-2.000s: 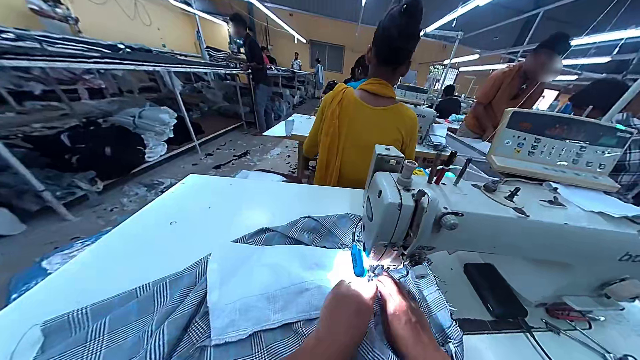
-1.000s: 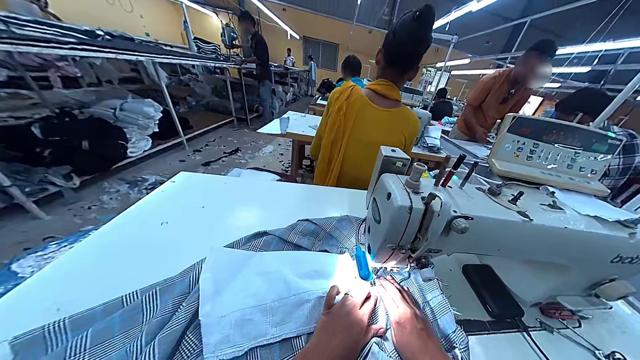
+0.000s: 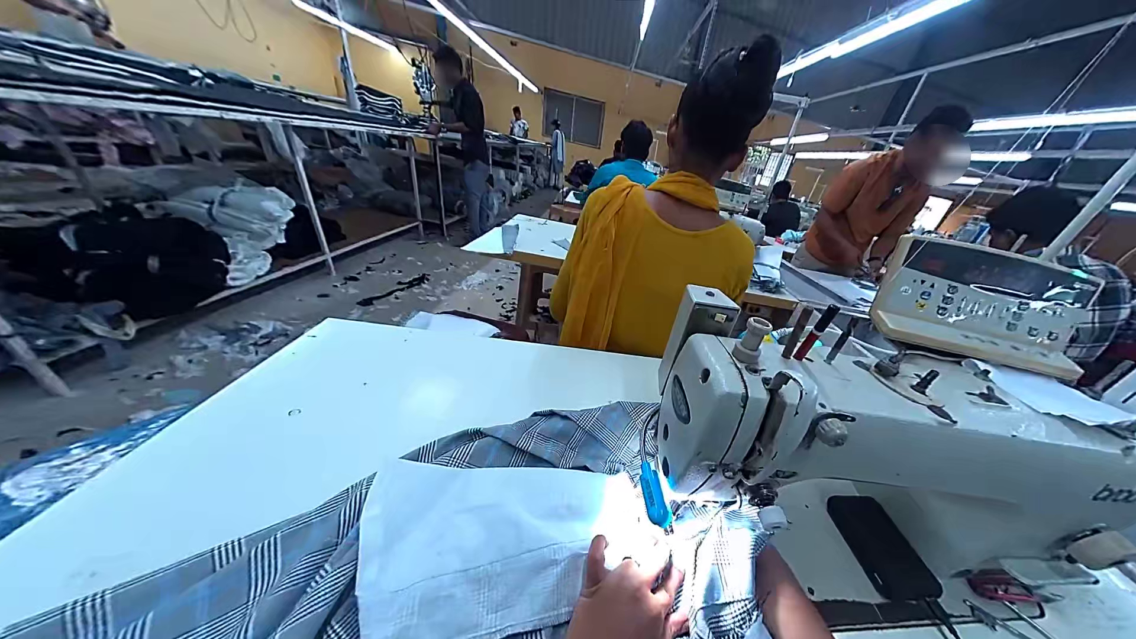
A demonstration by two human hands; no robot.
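Grey plaid cloth [image 3: 266,568] with a white cloth piece [image 3: 479,532] on top lies under the head of a white Brother sewing machine [image 3: 719,426]. My left hand [image 3: 626,595] presses on the white piece just in front of the needle area, fingers bent and spread. My right hand [image 3: 785,599] is at the right of the plaid cloth beside the machine head; its fingers are mostly hidden behind the cloth and machine. A blue lamp [image 3: 655,495] throws bright light at the needle, whose tip is lost in glare.
The white table [image 3: 373,382] extends left. A black phone [image 3: 883,546] with a cable and small metal tools [image 3: 1007,590] lie right, under the machine arm. A control panel [image 3: 985,302] stands on the machine. A person in yellow [image 3: 657,266] sits ahead; others work farther back.
My right hand has moved right, from beside my left hand near the needle to the cloth's right side. My left hand stays on the white piece.
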